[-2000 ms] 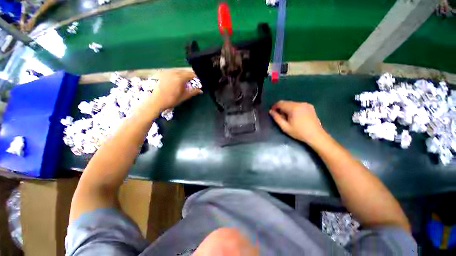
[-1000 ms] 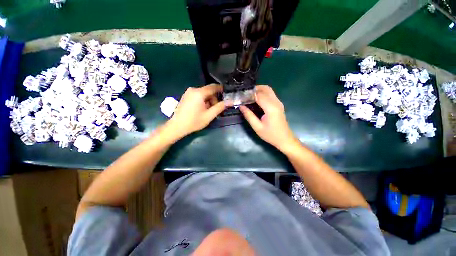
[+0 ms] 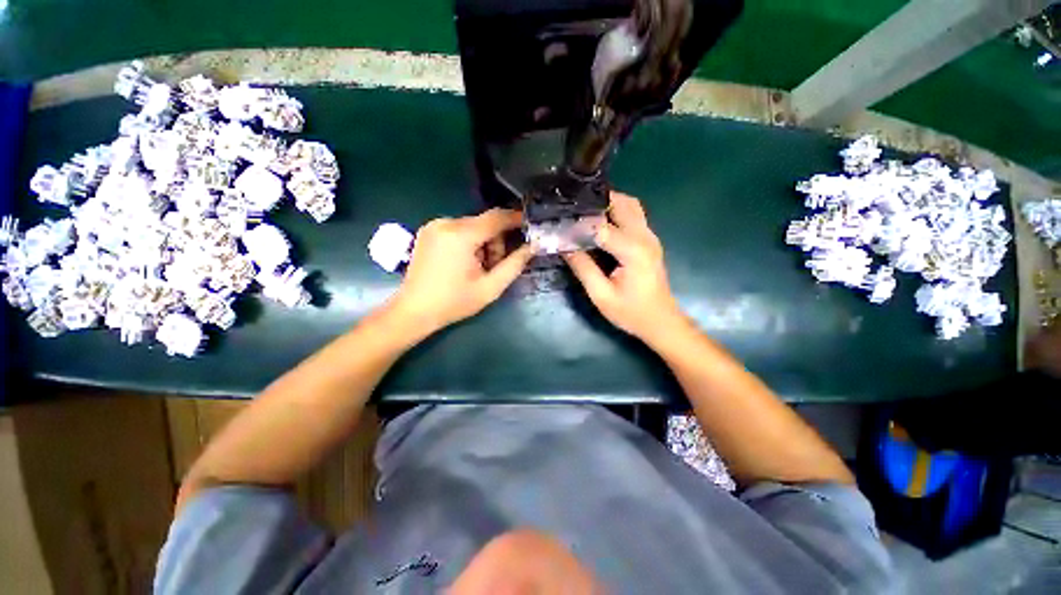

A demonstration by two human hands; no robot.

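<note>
The black hand press (image 3: 541, 105) stands at the bench centre, its ram close above the fixture. A small whitish, shiny piece, likely a module (image 3: 561, 236), shows at the fixture between my fingertips. My left hand (image 3: 460, 265) holds its left side with thumb and finger. My right hand (image 3: 625, 265) holds its right side. The fingertips and ram partly hide the piece, so how it sits in the fixture cannot be told. A single white module (image 3: 391, 245) lies on the bench just left of my left hand.
A large left pile of modules (image 3: 157, 221) lies on the green bench (image 3: 721, 314). A right pile (image 3: 908, 233) lies towards the right end. The blue bin (image 3: 14, 174) is at the far left edge. A grey post (image 3: 884, 58) rises behind. A parts box (image 3: 698, 447) is under the bench.
My left hand has come from the left pile to the fixture, and my right hand has moved in from the bench. The view has shifted closer. Over the last second the hands barely moved.
</note>
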